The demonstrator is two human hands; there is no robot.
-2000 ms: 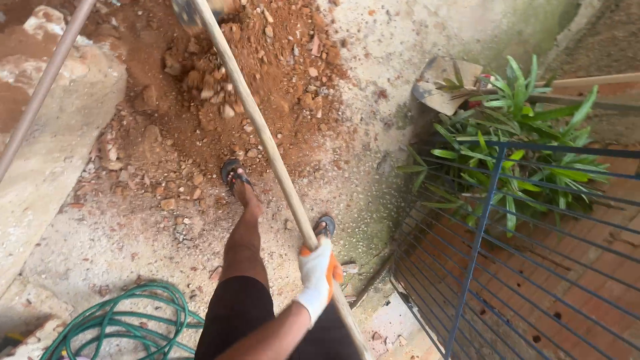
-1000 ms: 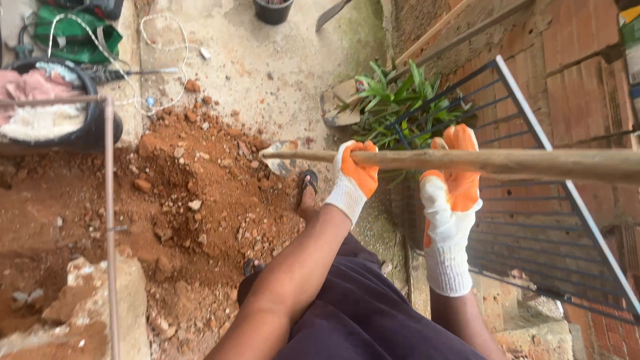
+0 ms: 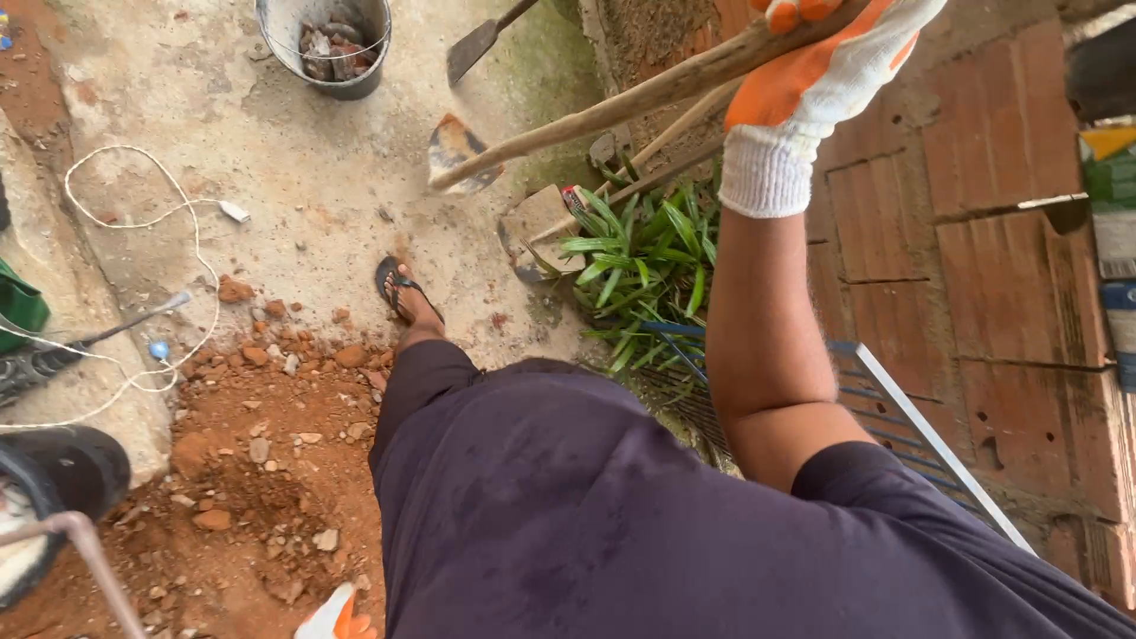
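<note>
My right hand (image 3: 821, 84), in a white and orange work glove, grips the long wooden handle of a hoe (image 3: 612, 111) at the upper right. The handle slopes down to the left, to a worn, rust-stained metal blade (image 3: 461, 146) over the concrete. At the bottom edge, left of my torso, part of my gloved left hand (image 3: 337, 617) shows above reddish soil (image 3: 266, 497). It is away from the handle, and most of it is cut off by the frame. My sandalled foot (image 3: 408, 293) stands on the concrete beside the soil.
A bucket of rubble (image 3: 324, 84) stands at upper left, near a flat metal blade (image 3: 475, 53). A shovel (image 3: 537, 226) lies by a leafy plant (image 3: 657, 244). White cord (image 3: 197, 240) loops across the ground. A metal grille (image 3: 941, 444) leans near the brick wall (image 3: 1003, 293). Another bucket (image 3: 84, 461) is at left.
A second ago my left hand held the handle and my right hand was spread beside it. Now my right hand grips the handle, and my left hand is off it, low at the left.
</note>
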